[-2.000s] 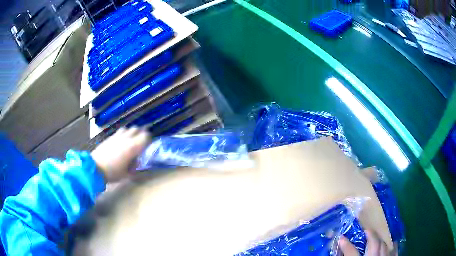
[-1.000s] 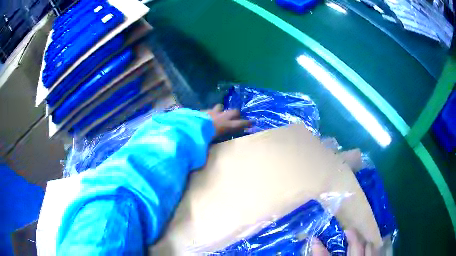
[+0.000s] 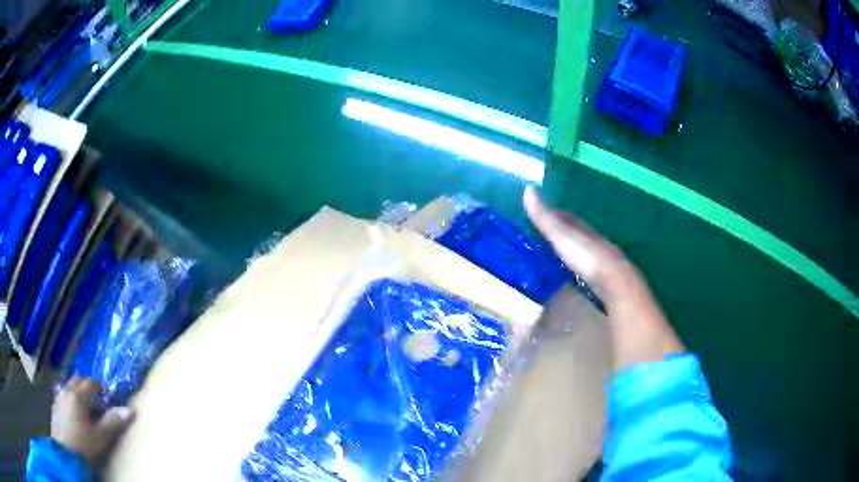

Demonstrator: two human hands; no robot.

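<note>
A blue housing in a glossy clear bag point(image 3: 377, 377) lies on a tan cardboard divider point(image 3: 235, 320). Another blue housing point(image 3: 504, 249) shows beyond the divider's far right edge, with crinkled film beside it. My left hand point(image 3: 87, 419) is low at the left, at the divider's left edge. Its fingers are bent and I cannot tell whether they grip the sheet. My right hand point(image 3: 598, 268) is at the right, fingers stretched out beside the brown surface at the right of the bag. I see nothing held in it.
A layered stack of blue housings and tan sheets point(image 3: 47, 141) stands at the left, with bagged blue housings point(image 3: 122, 315) beside it. Beyond lies the glossy green floor with light-green lines point(image 3: 659, 179), a blue crate point(image 3: 643, 80) and another blue item point(image 3: 299, 13).
The view has turned to the right. My left hand has moved back from the far bagged housings to the divider's left edge. My right hand has left the bagged housing and is stretched out farther away.
</note>
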